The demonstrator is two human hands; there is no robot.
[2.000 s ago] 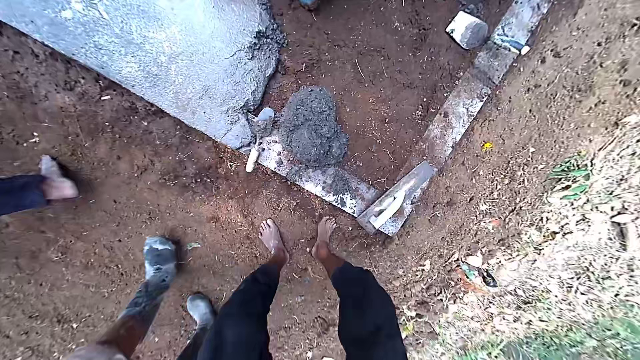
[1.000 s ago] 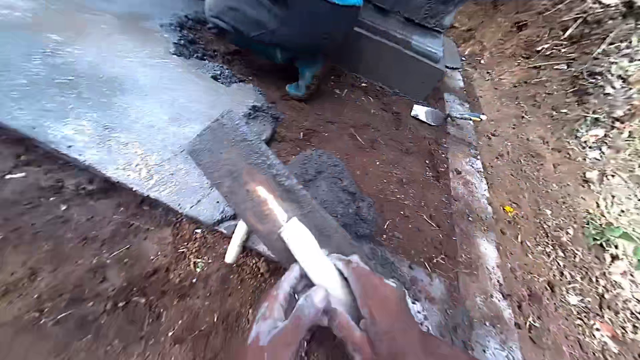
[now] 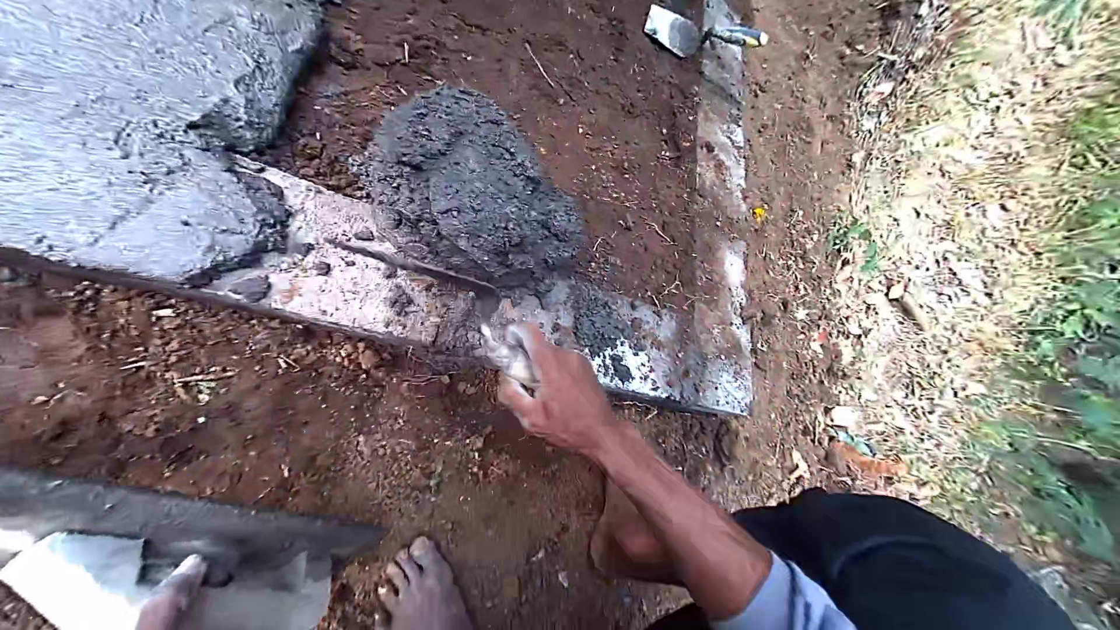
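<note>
My right hand is closed around the pale handle of a trowel, whose blade is seen nearly edge-on over the mortar-spotted border strip. A mound of wet grey mortar lies just beyond the blade, partly on brown soil. At the bottom left, my left hand holds a long flat finishing float; only a finger or thumb shows, and the rest of the hand is out of frame. Wet, smoothed concrete fills the upper left and ends raggedly at the strip.
A second trowel lies at the top, its handle across the side border strip. The two strips meet in a corner at centre right. My bare foot is on the soil below. Dry leaves and green plants line the right.
The float, held in both hands a second ago, is now low at the left in my left hand. My right hand has taken hold of the trowel that lay by the mortar. The crouching person has left view.
</note>
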